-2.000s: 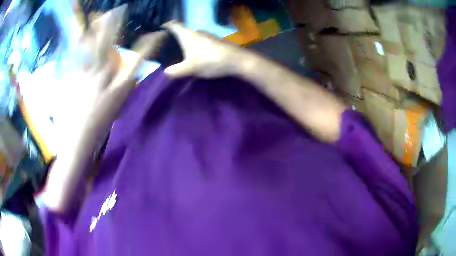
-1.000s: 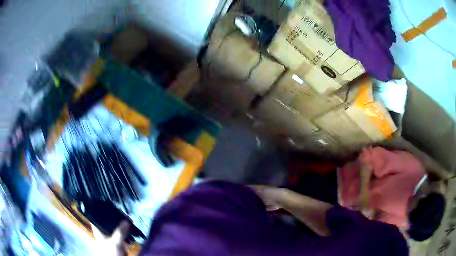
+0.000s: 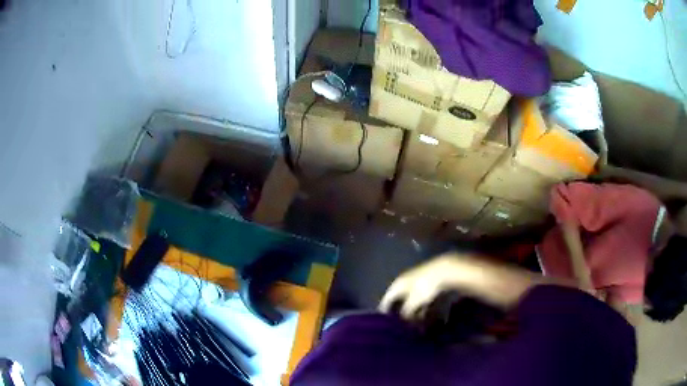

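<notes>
My right hand (image 3: 422, 290) is blurred, with its fingers bent over a dark shape (image 3: 456, 317) beside my purple shirt. I cannot tell whether it grips that shape. My left hand is not in view. Slim black tubes (image 3: 188, 347) lie piled on a white sheet (image 3: 275, 347) at the lower left, with thin leads around them. A chunky black curved part (image 3: 260, 290) stands at the sheet's corner. A black flat device (image 3: 145, 261) lies at the table's far left corner.
The green table edge (image 3: 241, 234) has an orange border. An open carton (image 3: 282, 192) of mixed parts stands behind it. Stacked cartons (image 3: 444, 162) carry a purple cloth (image 3: 490, 41). A person in a salmon-coloured shirt (image 3: 610, 226) is at the right.
The view has swung from my shirt and both arms to the table and cartons. My left hand has left the picture. My right hand now shows higher, over the dark shape.
</notes>
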